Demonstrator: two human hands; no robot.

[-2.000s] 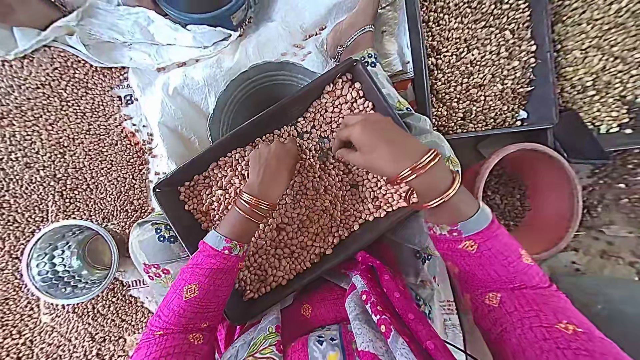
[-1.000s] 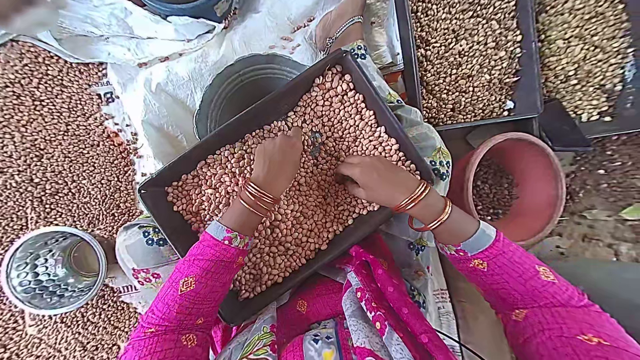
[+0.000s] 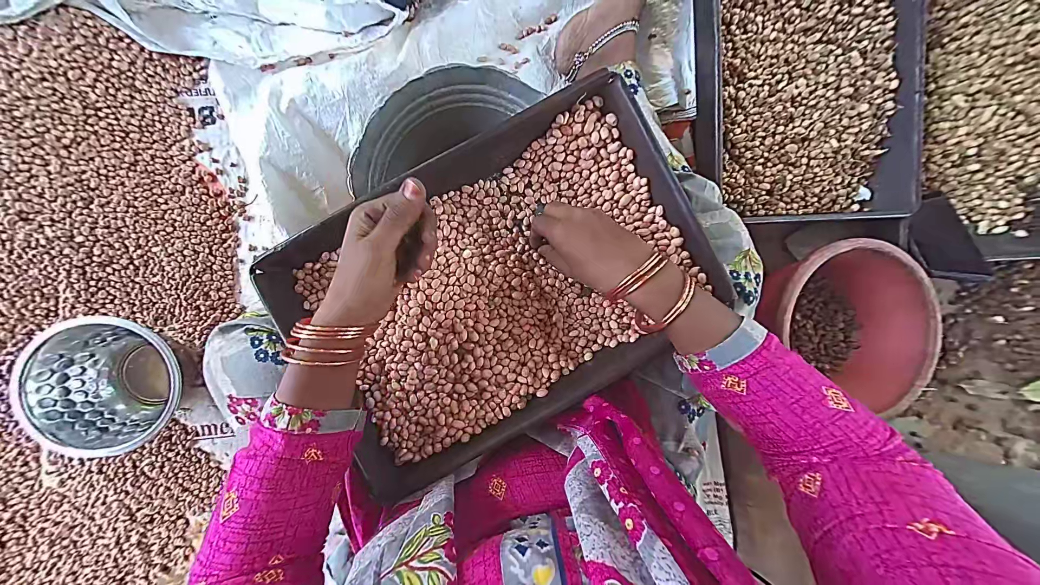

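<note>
A black rectangular tray (image 3: 520, 422) lies tilted across my lap, holding a spread of pinkish-brown beans or seeds (image 3: 463, 325). Above the tray's left part, my left hand (image 3: 386, 244) is raised with its thumb up and fingers curled; something dark shows in the curled palm, too unclear to name. My right hand (image 3: 581, 244) is over the seeds right of centre, its fingertips pinched at a small dark greyish bit (image 3: 536, 211). Beyond the tray's far edge, a dark grey tub (image 3: 439, 122) is partly covered by it.
Seeds (image 3: 97, 179) are heaped at the left, around a dimpled steel vessel (image 3: 97, 386). A white plastic sheet (image 3: 284, 106) lies beyond. At the right are black trays (image 3: 902, 162) of seeds and a reddish tub (image 3: 886, 325) with dark material inside. A foot with an anklet (image 3: 605, 45) is near the tray.
My left hand has lifted off the seeds and moved left, turning thumb up. My right hand stays over the right part of the tray.
</note>
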